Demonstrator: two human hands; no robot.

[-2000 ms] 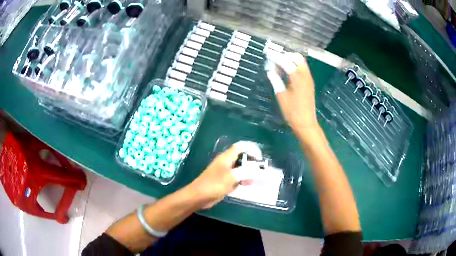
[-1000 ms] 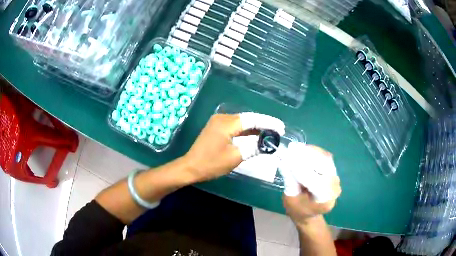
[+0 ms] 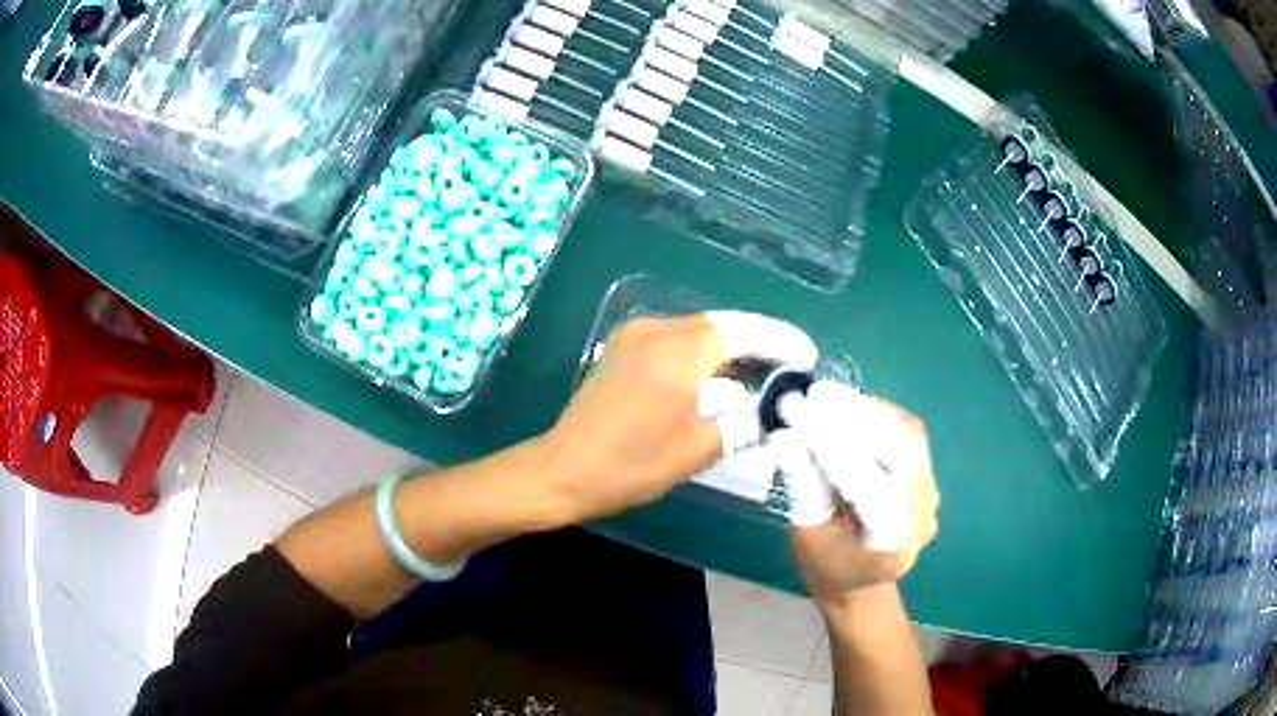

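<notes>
My left hand (image 3: 651, 406), with white cots on thumb and finger, holds a round dark cap (image 3: 787, 400) between its fingertips. My right hand (image 3: 868, 483), also in white cots, touches it from the right, with its fingertips on a small white part at the cap's opening. Most of that part is hidden by the fingers. Under the hands lies a small clear work tray (image 3: 599, 325) with a white pad (image 3: 740, 473), mostly covered. A tub (image 3: 445, 406) of turquoise rings (image 3: 441, 252) stands to the left.
Rod tray (image 3: 805, 210) with white-headed rods (image 3: 647, 105) at the back middle. A tilted clear tray (image 3: 1036, 364) at right bears several dark-headed pieces (image 3: 1057, 221). Stacked clear trays (image 3: 231, 133) at left, more (image 3: 1225, 476) at far right. Red stool (image 3: 91, 385) at lower left.
The right hand came back from the rod tray to the left hand. Since then the two hands have closed together around the dark cap, which moved slightly right. The view shifted as well.
</notes>
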